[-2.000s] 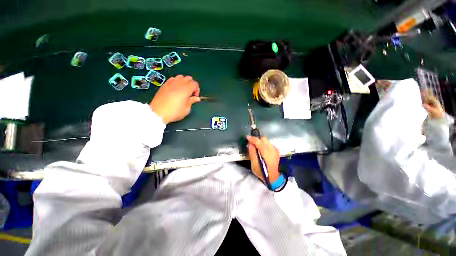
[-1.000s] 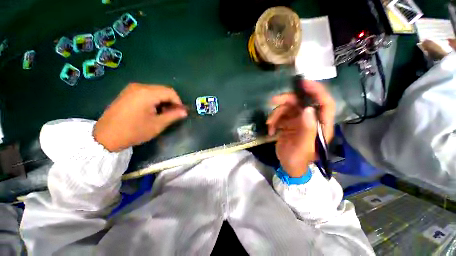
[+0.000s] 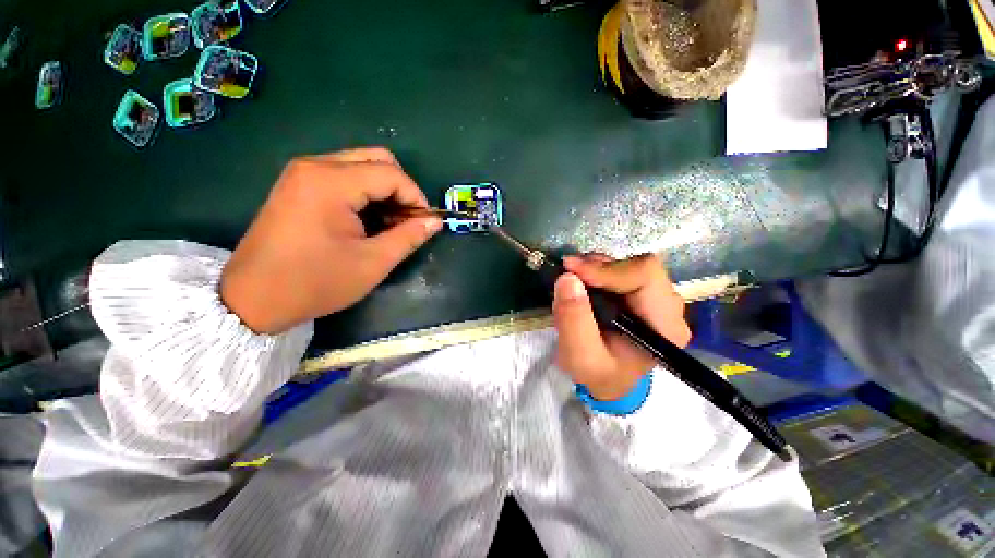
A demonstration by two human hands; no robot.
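A thumb-sized circuit board module [image 3: 474, 207] with a pale blue rim lies on the dark green mat in front of me. My left hand [image 3: 333, 234] pinches thin tweezers [image 3: 439, 213], whose tip reaches the module's left side. My right hand [image 3: 616, 322] holds a black soldering iron [image 3: 682, 365] like a pen. Its thin metal tip points up-left and meets the module's lower right part. Whether it touches a joint is too small to tell. A blue strap [image 3: 618, 399] is around my right wrist.
Several more modules [image 3: 189, 102] lie at upper left. A round tip cleaner pot [image 3: 685, 49] stands at upper right, beside a white paper sheet [image 3: 777, 82]. The iron holder [image 3: 900, 87] with metal coils and cables is at far right. The mat's pale edge [image 3: 426, 343] runs before my lap.
The iron has swung from upright near the pot down-left onto the module. My left hand has brought the tweezers to the module's left side. The view has moved closer to the mat.
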